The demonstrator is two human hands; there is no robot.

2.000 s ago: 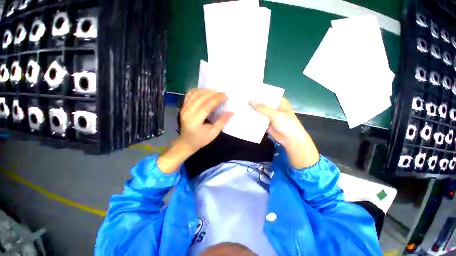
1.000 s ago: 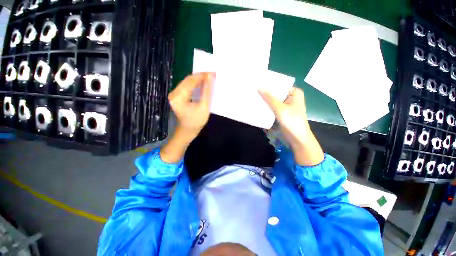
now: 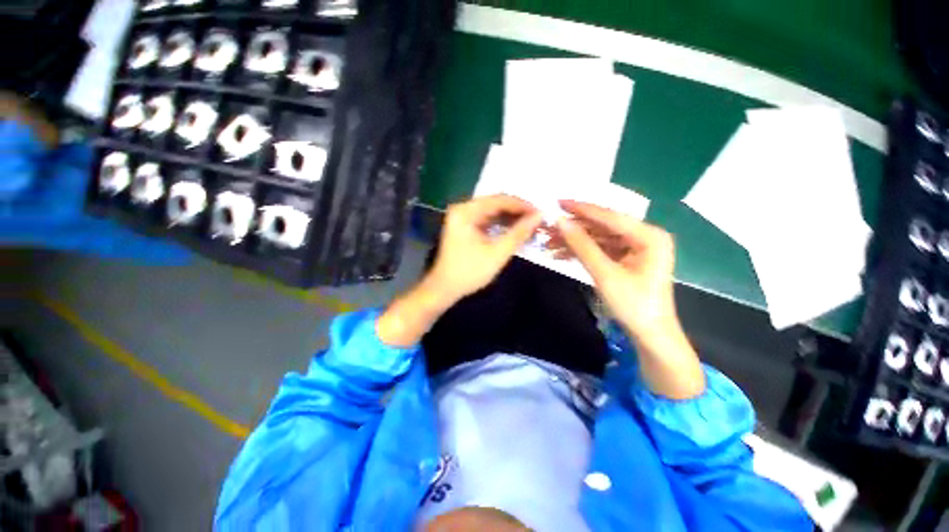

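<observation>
My left hand (image 3: 468,249) and my right hand (image 3: 633,272) are bare, and their fingertips meet over the near end of the white sheets (image 3: 560,114). A small silver-white thing (image 3: 543,237) shows between the fingertips of both hands. The fingers hide most of it, and its shape is too blurred to tell. The sheets overlap on the green bench top (image 3: 687,109), and their near end is partly covered by my hands.
A black tray stack (image 3: 364,156) with silver housings in pockets stands at left. Another black tray (image 3: 876,301) with housings is at right. A second group of white sheets (image 3: 796,208) lies at right. A blue sleeve (image 3: 47,171) of another person shows at far left.
My hands were apart at the sheets' sides and have come together, with the small silver-white thing now between the fingertips. The view has shifted left, and another person's blue sleeve has appeared.
</observation>
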